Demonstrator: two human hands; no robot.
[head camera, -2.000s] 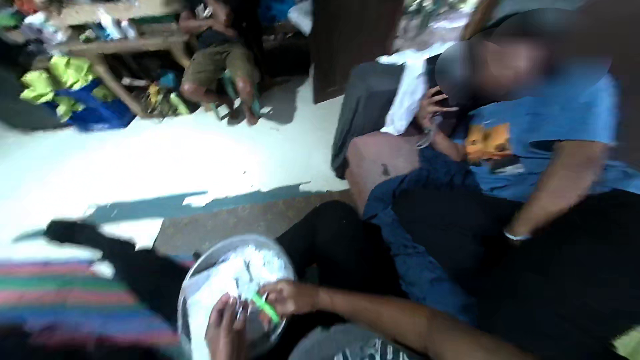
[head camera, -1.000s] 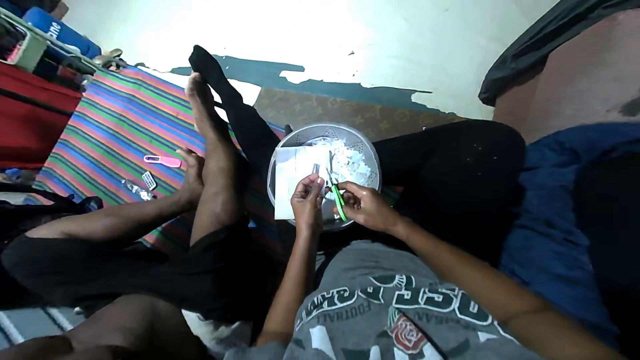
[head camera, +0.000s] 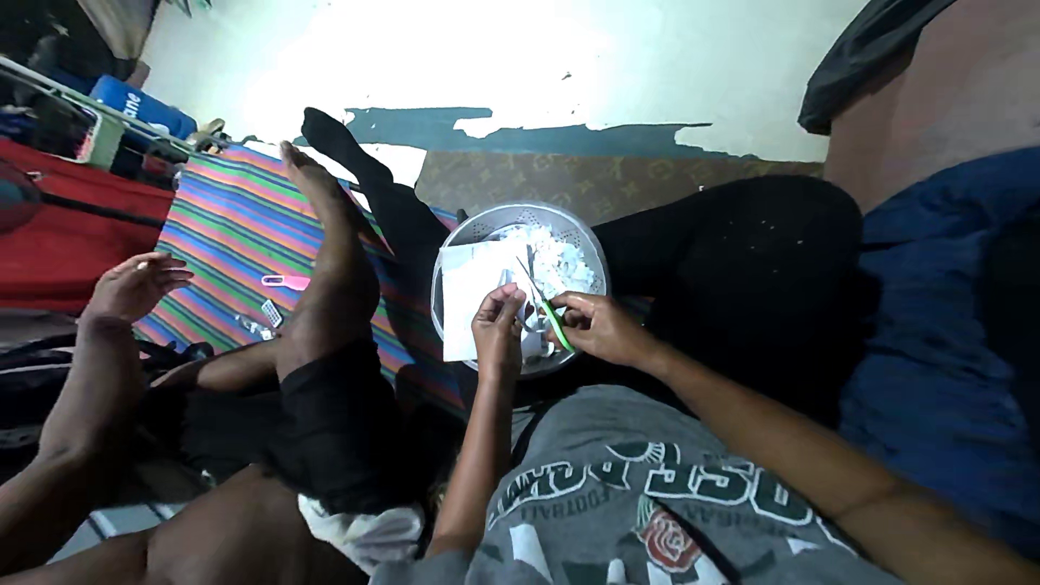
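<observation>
A round, perforated grey basin (head camera: 599, 268) sits at my lap, with small white scraps (head camera: 561, 260) heaped in its right part. A white sheet, apparently paper (head camera: 463, 301), lies over its left side. My right hand (head camera: 597, 325) grips green-handled scissors (head camera: 557, 325), their blades pointing up and left over the basin. Close to the blades, my left hand (head camera: 498, 325) pinches a small pale piece between thumb and fingers; its exact kind is too small to tell.
At left, another person's legs and raised hand (head camera: 138, 284) are near a striped mat (head camera: 219, 236). A pink-handled object (head camera: 284, 281) and a small blister pack (head camera: 271, 313) lie on it. Blue cloth (head camera: 918, 325) is at right, a painted floor (head camera: 650, 65) ahead.
The view has swung down and left from the seated person in blue, seen two seconds ago. The neighbour's raised hand now shows at left. My hands remain over the basin.
</observation>
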